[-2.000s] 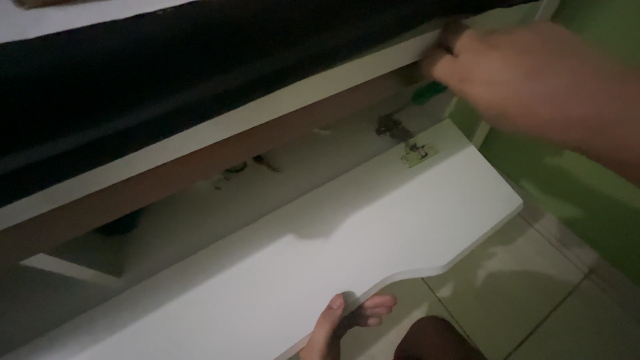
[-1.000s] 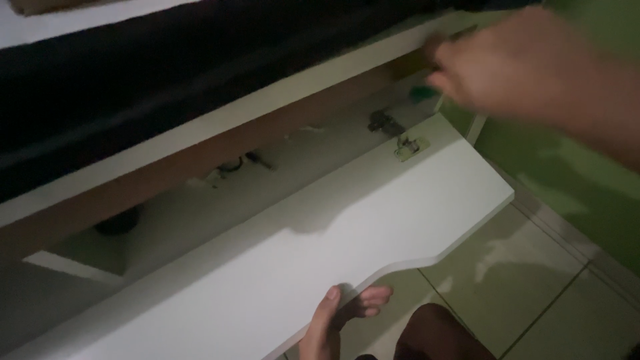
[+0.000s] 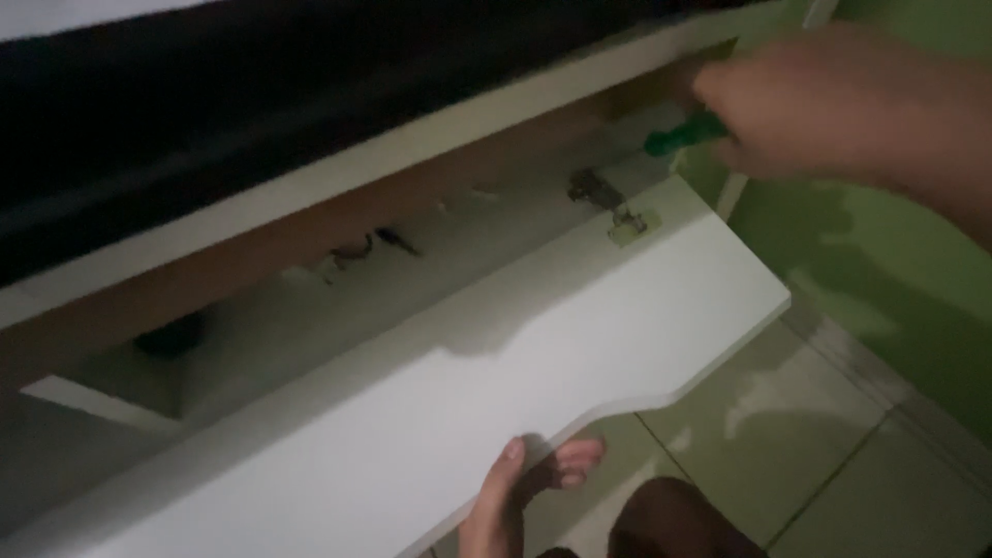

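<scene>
My left hand [image 3: 535,480] grips the lower edge of a white flap door [image 3: 480,372], thumb on its face and fingers under it. The door hangs open from a white cabinet [image 3: 434,139]. A metal hinge [image 3: 601,194] joins the door's right part to the cabinet floor. At the upper right, my right hand [image 3: 775,108], blurred, is shut on a green handle [image 3: 682,136], seemingly a screwdriver's, beside the cabinet's right end. Its far end and my fingertips are hard to make out.
Inside the cabinet lie a small dark object [image 3: 397,240], a curved dark piece [image 3: 353,249] and small pale bits. A white divider [image 3: 101,403] stands at left. Dark cloth [image 3: 232,132] covers the cabinet's upper part. A green wall [image 3: 891,256] is at right; my knee [image 3: 666,519] is over floor tiles [image 3: 821,434].
My right hand has moved a little lower beside the cabinet's right end, and more of the green handle shows. My left hand stays on the door's edge.
</scene>
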